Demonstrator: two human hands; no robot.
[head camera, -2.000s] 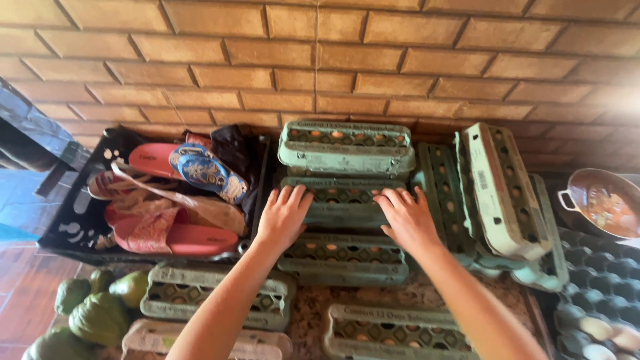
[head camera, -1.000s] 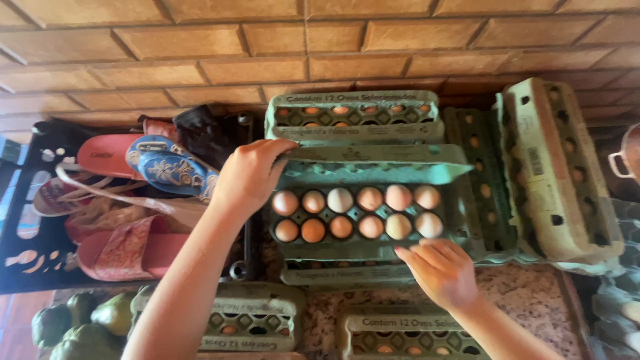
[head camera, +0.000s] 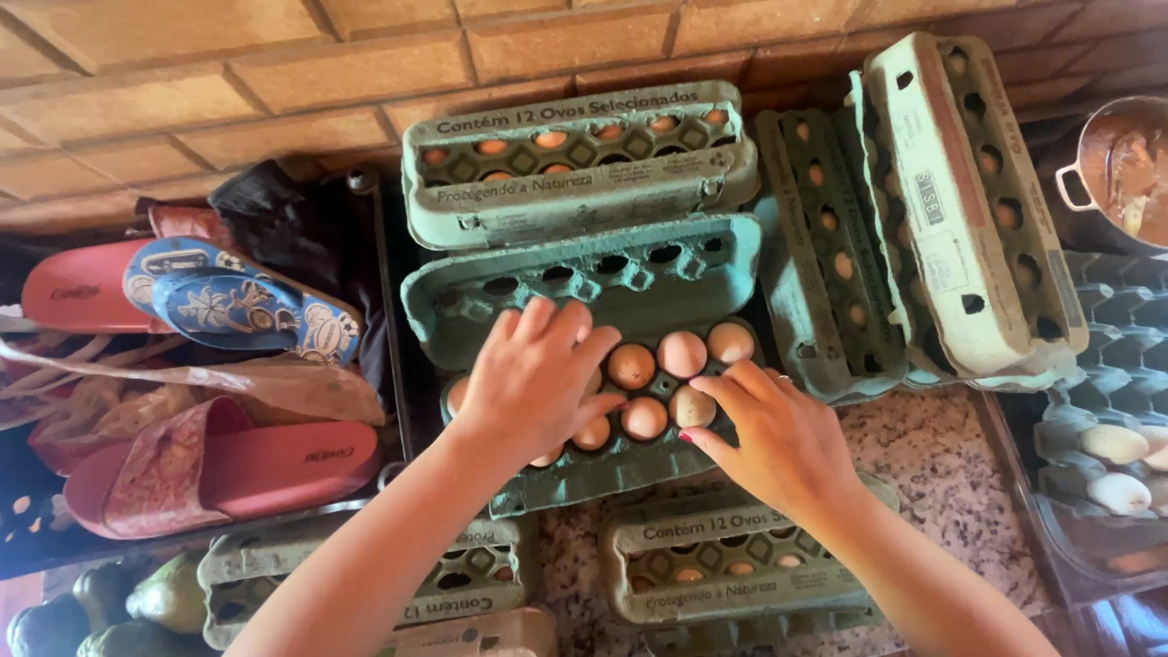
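Observation:
An egg carton of green pulp (head camera: 584, 274) lies with its lid raised toward the brick wall, its lower half filled with brown and pale eggs (head camera: 631, 366). My left hand (head camera: 538, 383) is over the eggs at the left and middle, fingers bent; what its fingertips touch is partly hidden. At the right end, my right hand (head camera: 776, 429) has thumb and index finger at a speckled egg (head camera: 693, 407) in the front row; whether they grip it is unclear. Directly behind the raised lid is a closed egg carton (head camera: 584, 169).
At left, a black crate (head camera: 394, 365) holds slides and a blue flip-flop (head camera: 237, 297). Stacked cartons (head camera: 958, 219) stand at right, beside a pan (head camera: 1131, 173) and a tray with white eggs (head camera: 1118, 494). Nearer are more cartons (head camera: 739, 566) and green vegetables (head camera: 173, 593) on granite.
The middle carton, closed two seconds ago, was opened by one second ago. My left hand has since moved from its lid down over the eggs. The view has moved closer.

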